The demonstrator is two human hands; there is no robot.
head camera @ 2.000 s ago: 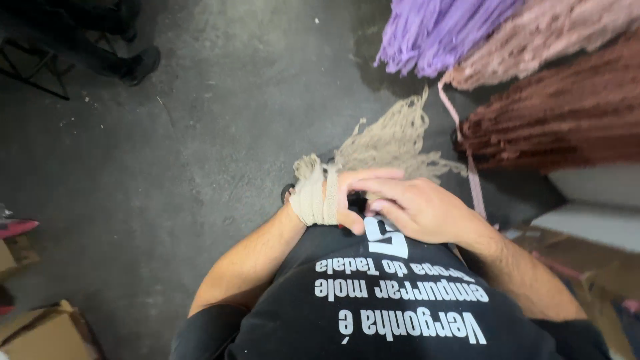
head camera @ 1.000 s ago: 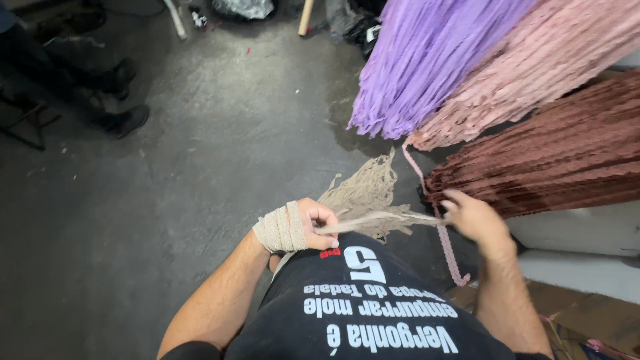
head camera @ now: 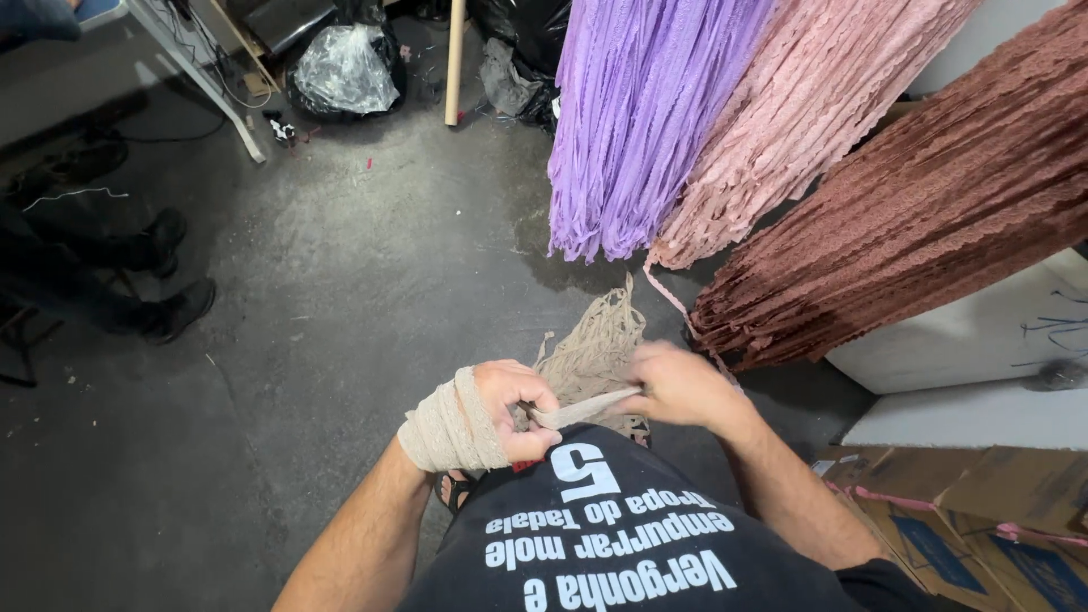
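Note:
Beige lace trim (head camera: 450, 425) is wound in several turns around my left hand (head camera: 510, 408), between the knuckles and the wrist. The fingers of that hand curl around a flat strand (head camera: 586, 410) of the same trim. The strand runs across to my right hand (head camera: 680, 382), whose fingertips pinch its other end; this hand is slightly blurred. Behind both hands a loose beige bundle of trim (head camera: 595, 340) hangs or lies low, partly hidden by them. My black shirt bears white writing just below the hands.
Long hanks of purple (head camera: 646, 127), pink (head camera: 790, 127) and brown lace trim (head camera: 901, 204) hang at the upper right. Cardboard boxes (head camera: 977, 476) stand at lower right. A co-worker's black shoes (head camera: 183, 310) are at left. A plastic bag (head camera: 348, 72) and a cardboard tube (head camera: 455, 68) are at the top.
My hands were close together two seconds ago; they are now apart, with a strand between them. Compared with one second ago, my right hand is nearer my left. The view has shifted.

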